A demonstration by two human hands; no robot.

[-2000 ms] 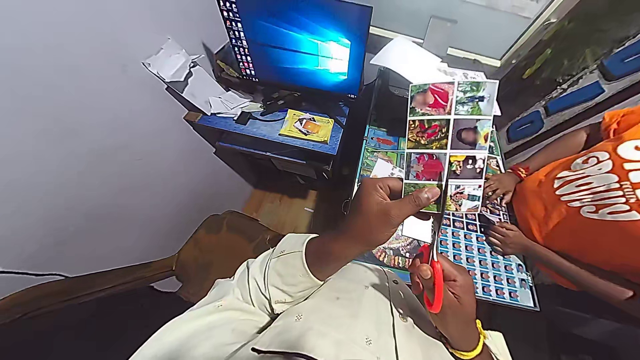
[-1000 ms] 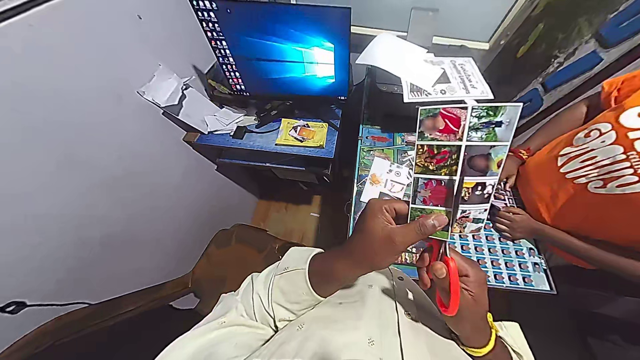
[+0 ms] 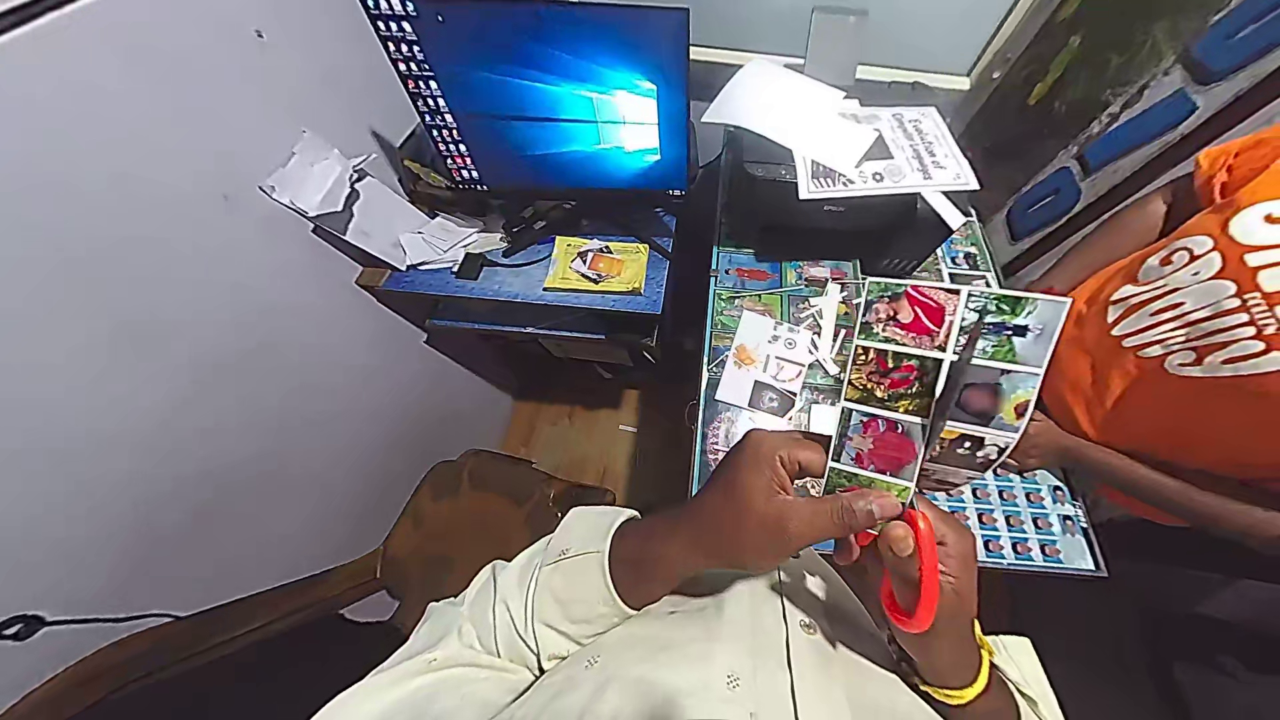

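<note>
My left hand point(image 3: 765, 505) pinches the lower left corner of a sheet of printed photos point(image 3: 890, 385), laid out in two columns with white borders. My right hand point(image 3: 930, 570) grips red-handled scissors point(image 3: 925, 590) at the sheet's bottom edge, close to my left thumb. Most of the blades is hidden by the sheet and fingers. Between the columns the sheet is parted, and its right column tilts away from the left one. A yellow band is around my right wrist.
Below the sheet lies a glass-topped table with photos, white paper strips and a printed card point(image 3: 765, 365). Behind are a black printer point(image 3: 830, 215) bearing papers and a monitor point(image 3: 560, 90). A person in an orange shirt point(image 3: 1180, 330) is at the right, hands near a sheet of portraits point(image 3: 1030, 525).
The sheet's two columns, flat together two seconds ago, now stand apart at an angle along the line between them. My right hand with the scissors remains at the bottom edge.
</note>
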